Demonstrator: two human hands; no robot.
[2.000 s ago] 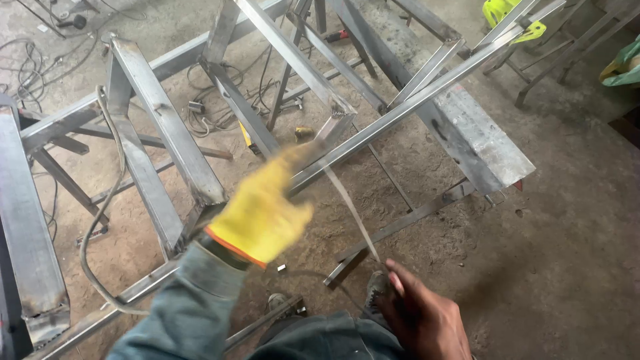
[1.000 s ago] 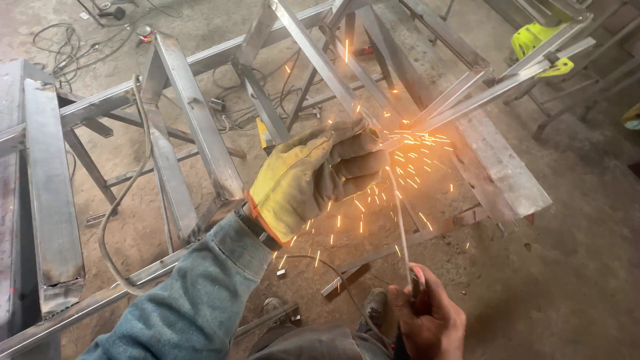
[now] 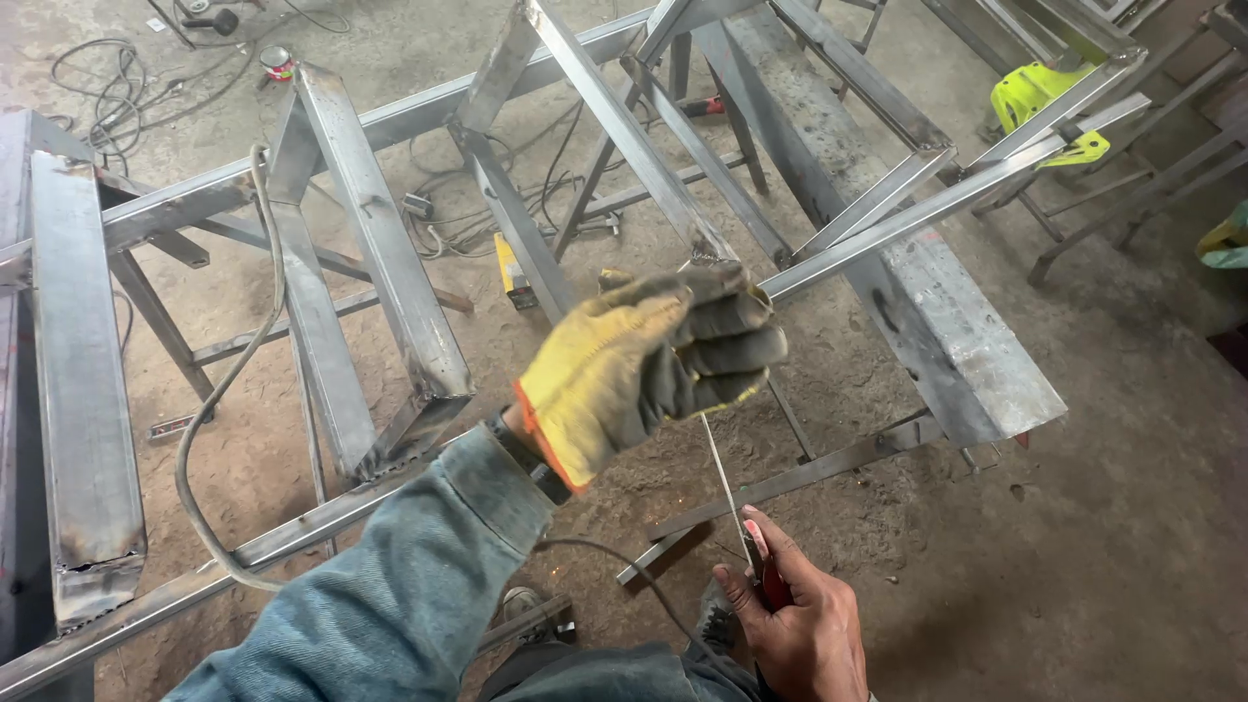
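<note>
My left hand [image 3: 648, 366], in a yellow and grey work glove, is raised with its fingers extended close together, over a rail of the welded steel frame [image 3: 907, 229]. Nothing shows in its grasp. Bare, my right hand [image 3: 799, 614] grips a red-handled electrode holder [image 3: 770, 575] at the bottom. From the holder a thin welding electrode [image 3: 721, 468] points up towards the glove, which hides its upper end. Just above the glove, the end of a square steel tube [image 3: 634, 127] bears a weld bead. A cable [image 3: 624, 556] curves beside my legs.
Stepped steel tubes [image 3: 385, 234] fill the left side, with a grey cable [image 3: 185, 468] draped over them. A wide steel channel [image 3: 946, 331] lies at the right. Loose cables [image 3: 122, 97], a tin can [image 3: 277, 62] and a yellow tool [image 3: 512, 268] are on the floor. A neon-yellow object [image 3: 1038, 96] hangs upper right.
The bright sparks near the frame joint one second ago are gone, apart from faint specks low down. My left hand, near the joint two seconds ago with fingers spread, now has them closer together.
</note>
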